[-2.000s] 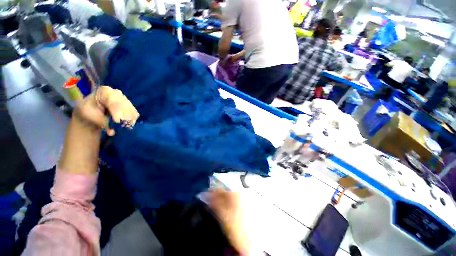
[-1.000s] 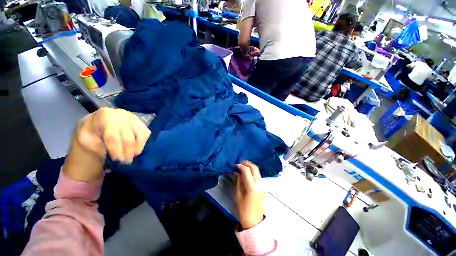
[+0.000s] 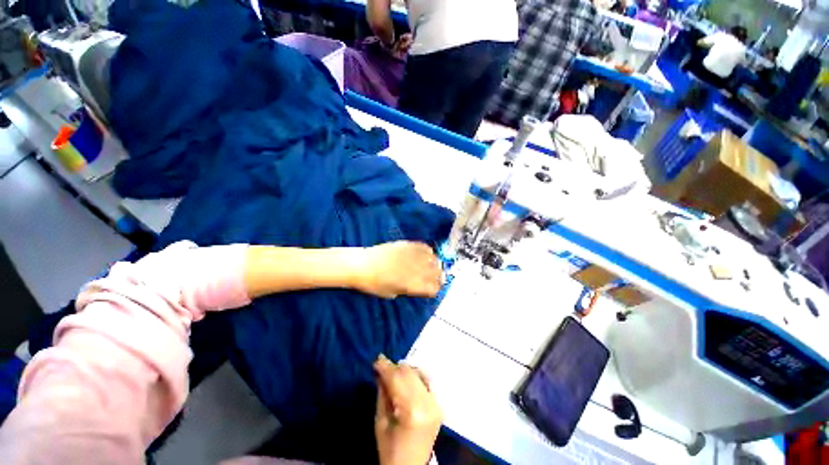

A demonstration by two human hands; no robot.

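A large heap of dark blue fabric (image 3: 273,173) lies on the white sewing table (image 3: 473,381) and hangs over its front edge. My left hand (image 3: 404,270) is closed at the fabric's right edge, beside the needle area of the white sewing machine (image 3: 654,300); its fingertips are hidden. My right hand (image 3: 406,404) is lower, at the table's front edge, with its fingers bent against the fabric's edge. The presser foot area (image 3: 482,254) is just right of my left hand.
A dark smartphone (image 3: 564,380) lies on the table, with a small black item (image 3: 626,416) beside it. A cup with orange and blue items (image 3: 80,141) stands at the left. Two people (image 3: 464,45) are across the table. A carton (image 3: 736,182) is at the back right.
My left hand has moved right across the fabric to the needle area. My right hand has moved down and left. The fabric between my hands is no longer stretched sideways.
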